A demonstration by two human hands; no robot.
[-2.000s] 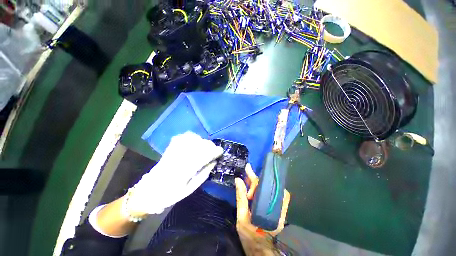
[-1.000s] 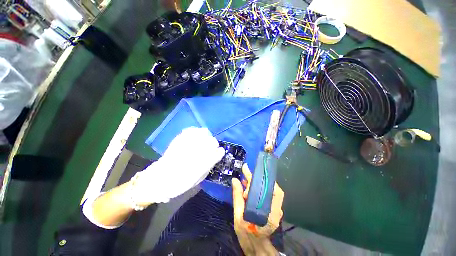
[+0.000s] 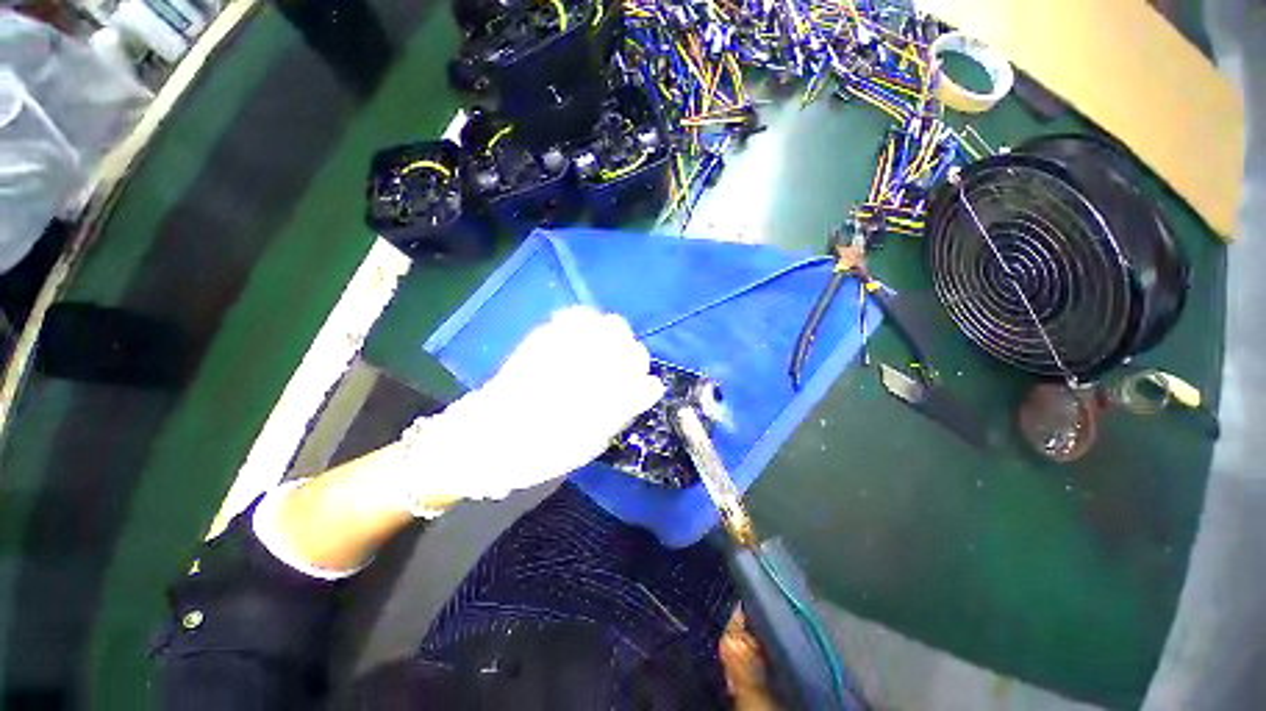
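Observation:
A square black housing (image 3: pixel 650 453) with silvery metal parts inside lies open side up on the blue cloth (image 3: pixel 694 285). My left hand (image 3: pixel 562 396), in a white glove, holds the housing at its upper left side; its fingertips are hard to make out. My right hand (image 3: pixel 746 664) is bare, partly hidden and near the bottom edge. It is shut on the soldering iron (image 3: pixel 785 618). The iron's silvery barrel points up-left, its tip end over the right part of the housing. Whether the tip touches metal is unclear.
Pliers (image 3: pixel 850 271) lie on the cloth's right edge, beside a flat blade (image 3: pixel 933 403). A black fan (image 3: pixel 1020 264) and small brown dish (image 3: pixel 1058 421) stand right. Black housings (image 3: pixel 417 195), a wire pile (image 3: pixel 791 49), tape roll (image 3: pixel 972 72) and cardboard (image 3: pixel 1138 97) lie beyond.
The iron has swung from upright beside the housing to slanting over it. My right hand has left the housing's edge and moved down-right. The view has shifted; my left hand stays at the housing.

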